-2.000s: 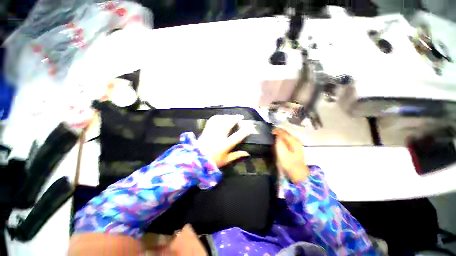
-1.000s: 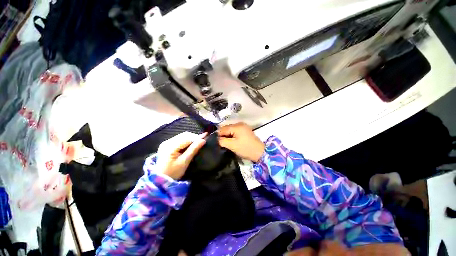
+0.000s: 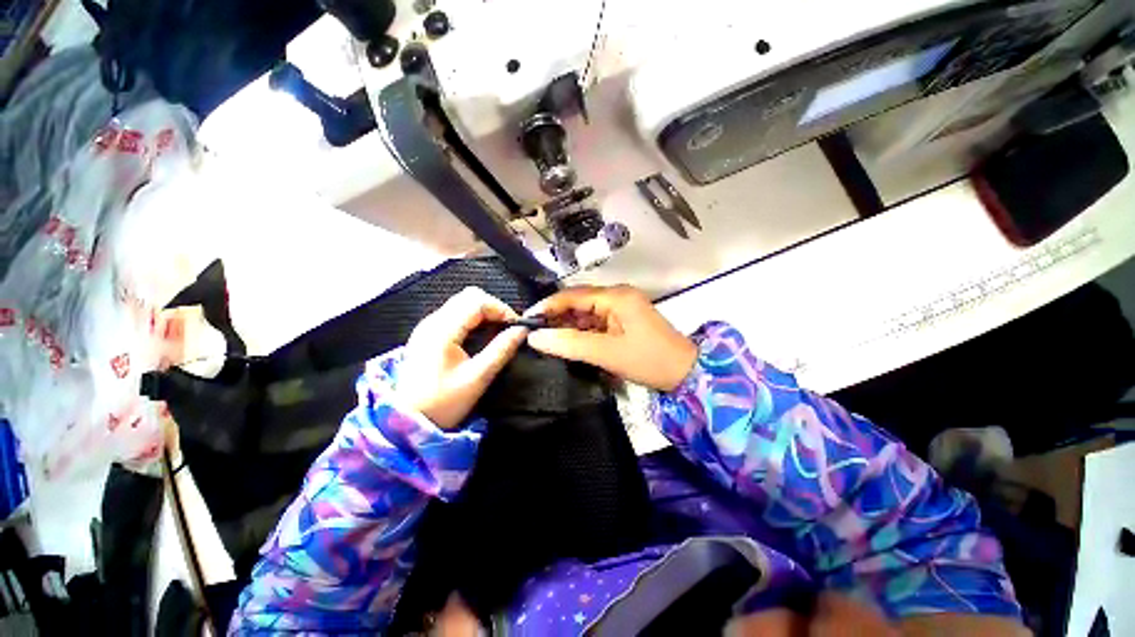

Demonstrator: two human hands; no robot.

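Note:
The black mesh back panel (image 3: 548,479) with camouflage bands lies from the machine bed down over my lap. Its top edge is near the needle and presser foot (image 3: 579,237) of the white sewing machine (image 3: 697,75). My left hand (image 3: 461,361) and my right hand (image 3: 616,334) meet at that edge, just below the presser foot. Their thumbs and forefingers pinch a small dark piece (image 3: 533,321) between them; whether it is a strap end or the panel's edge I cannot tell.
Thread snips (image 3: 670,205) lie right of the needle. A dark, red-edged phone (image 3: 1052,181) lies at the table's right. A clear plastic bag (image 3: 87,261) with red printing is on the left. Dark strap pieces (image 3: 131,535) lie at lower left. Black bags (image 3: 199,56) are behind.
The view has moved closer to the needle. Both hands stay pinching at the panel's edge and now sit slightly lower, away from the presser foot, fingertips together around the small dark piece.

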